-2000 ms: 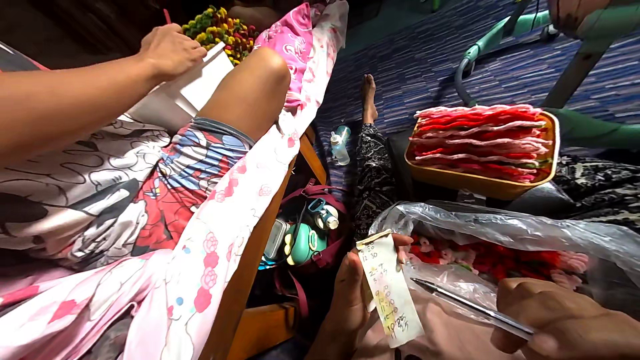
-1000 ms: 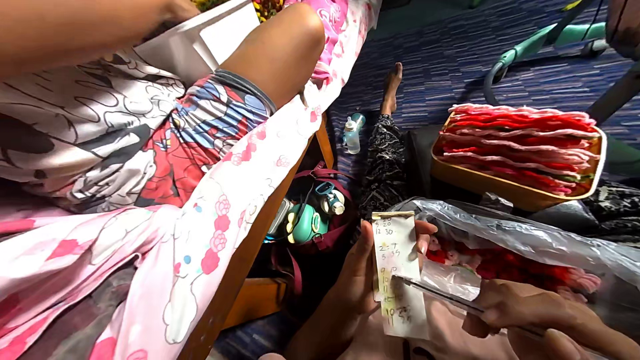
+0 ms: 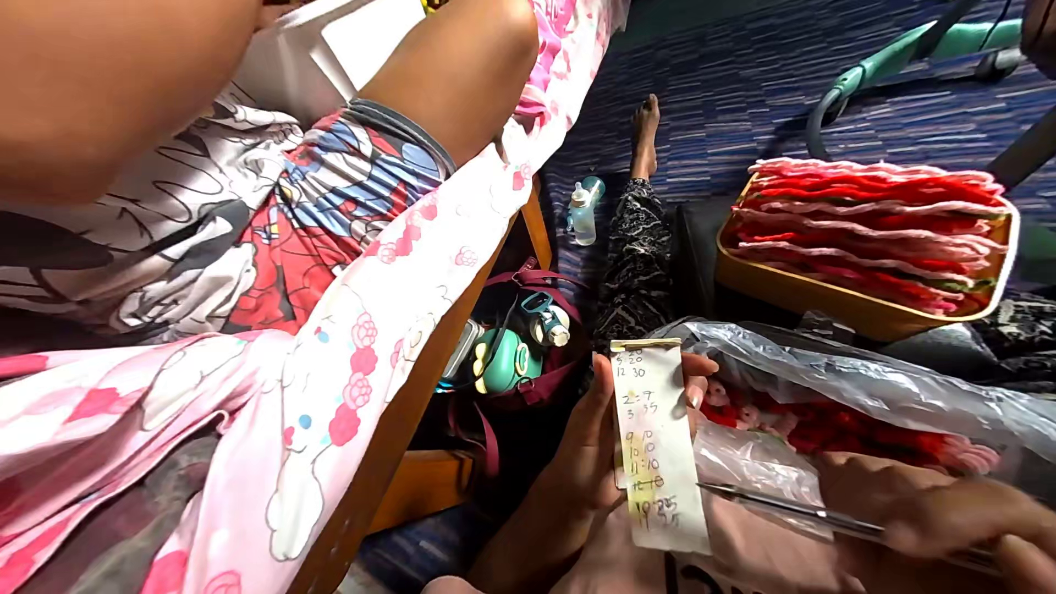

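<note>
My left hand holds a narrow paper notepad upright, thumb at its left edge and fingertips showing at its right. Handwritten figures cover its page. In my right hand is a ballpoint pen, its tip beside the lower right edge of the pad. Behind the hands lies an open clear plastic bag with red and pink fuzzy pieces in it. A yellow-rimmed container beyond the bag holds rows of red and pink fuzzy strands.
Another person in patterned shorts sits at left on a floral sheet, beside a white container. A maroon bag with bottles lies below the wooden bed edge. A baby bottle stands on the floor near a bare foot.
The pen has moved from over the pad's writing to its lower right edge. The other person's hand, seen earlier at the white container, is now mostly out of view.
</note>
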